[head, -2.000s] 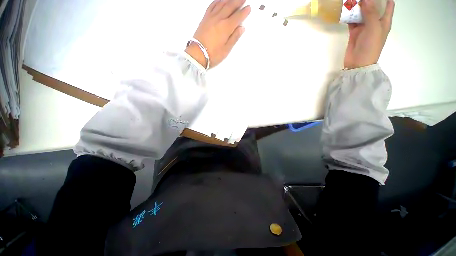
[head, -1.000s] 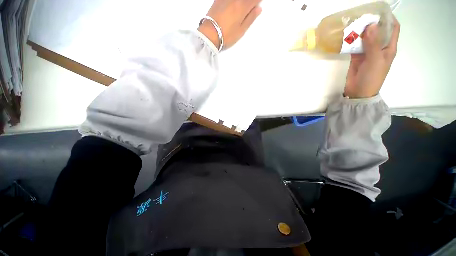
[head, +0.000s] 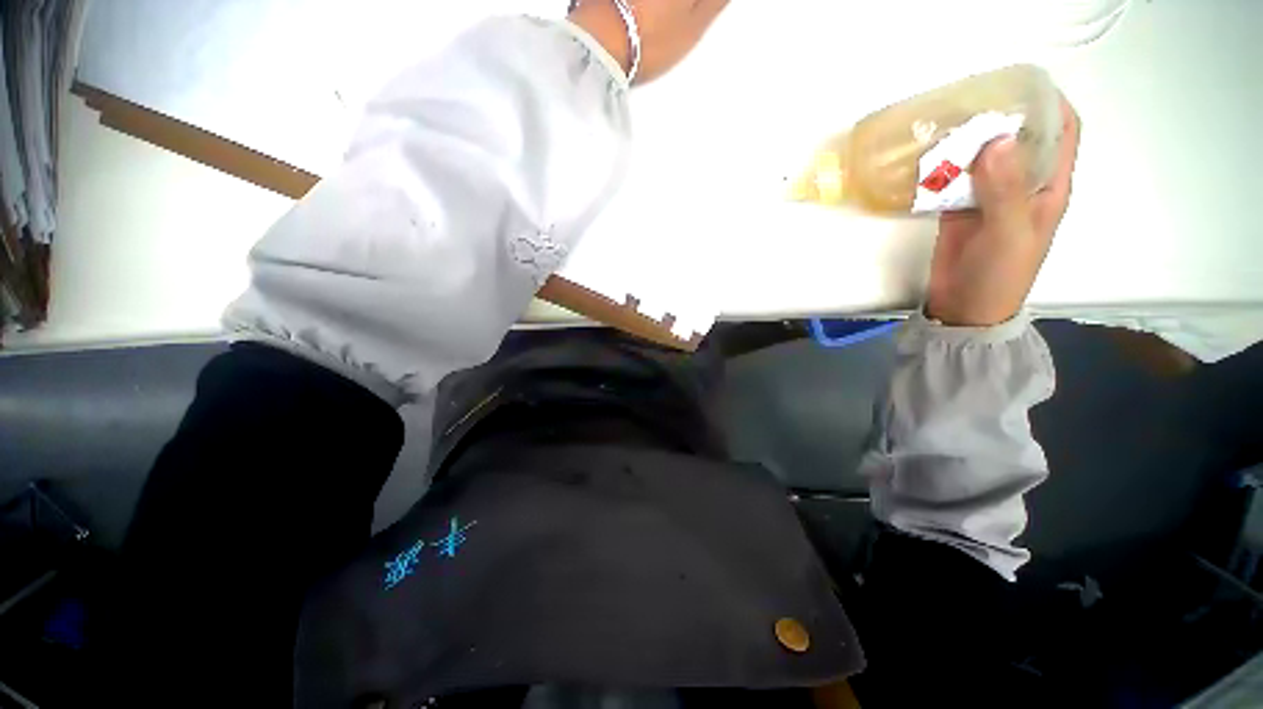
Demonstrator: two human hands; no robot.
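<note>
My right hand (head: 1000,229) holds the glue bottle (head: 956,146) above the white table, its pale nozzle towards the left. The bottle is clear with yellowish liquid and a white label with a red diamond. My left hand (head: 662,31) is at the top edge, over the pale cut panel; its fingers are cut off by the frame, so what they do is hidden. The cut panel (head: 208,144) shows a brown edge running from upper left, under my left sleeve, to a notched end (head: 659,319) with small dark tabs at the table's front edge.
A stack of cut pieces (head: 28,139) stands at the left table edge. The white table (head: 831,270) ends just before my dark apron (head: 596,554). A blue object (head: 852,333) lies below the edge. Pale loops (head: 1094,21) show at the top right.
My right hand has lowered the glue bottle towards the front edge and slightly left. My left hand has moved up in the frame, partly out of view. The small dark tabs near the top are out of view.
</note>
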